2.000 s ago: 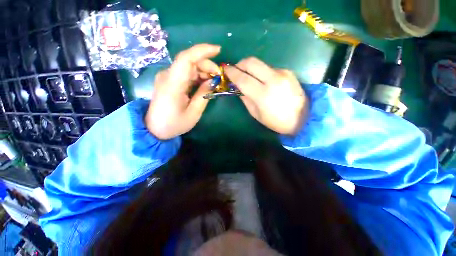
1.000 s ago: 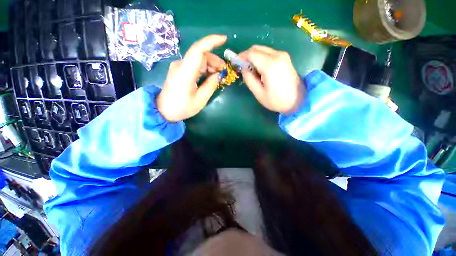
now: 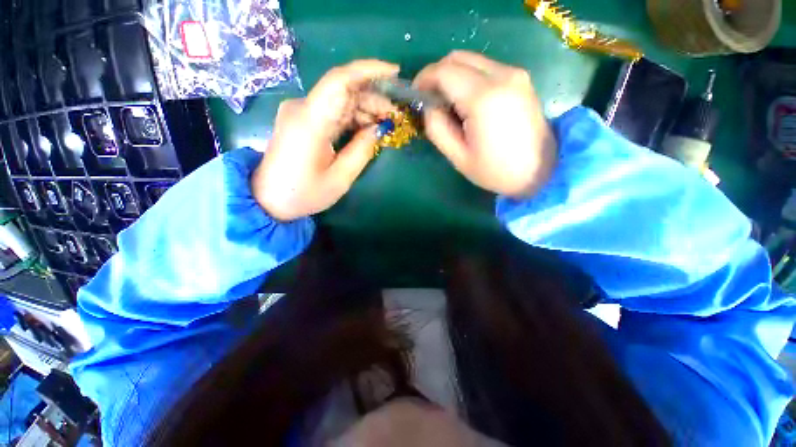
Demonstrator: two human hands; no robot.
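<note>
A pile of tiny gold flexible circuit pieces (image 3: 400,131) lies on the green mat (image 3: 393,205) between my hands. My left hand (image 3: 319,144) is at the left of the pile, its blue-tipped fingers at the pieces; whether it grips one is hidden. My right hand (image 3: 493,122) is at the right of the pile, fingers closed on a slim silver-grey tool (image 3: 403,91) that points left over the pile's upper edge. The tool is blurred. A shiny amber circuit strip (image 3: 580,35) lies on the mat at the upper right.
Black blister trays (image 3: 74,131) with small modules stand left. A crinkled clear bag (image 3: 223,52) with a red-and-white label lies beside them. A tan tub (image 3: 711,30), a flat black rectangle (image 3: 648,103), a small bottle (image 3: 691,140) and a black unit (image 3: 772,122) are at right.
Two seconds ago my fingers met over a gold piece, with a metal shaft below them. Now my hands are farther apart, the pile shows, and the tool lies higher, pointing left. The view has shifted slightly.
</note>
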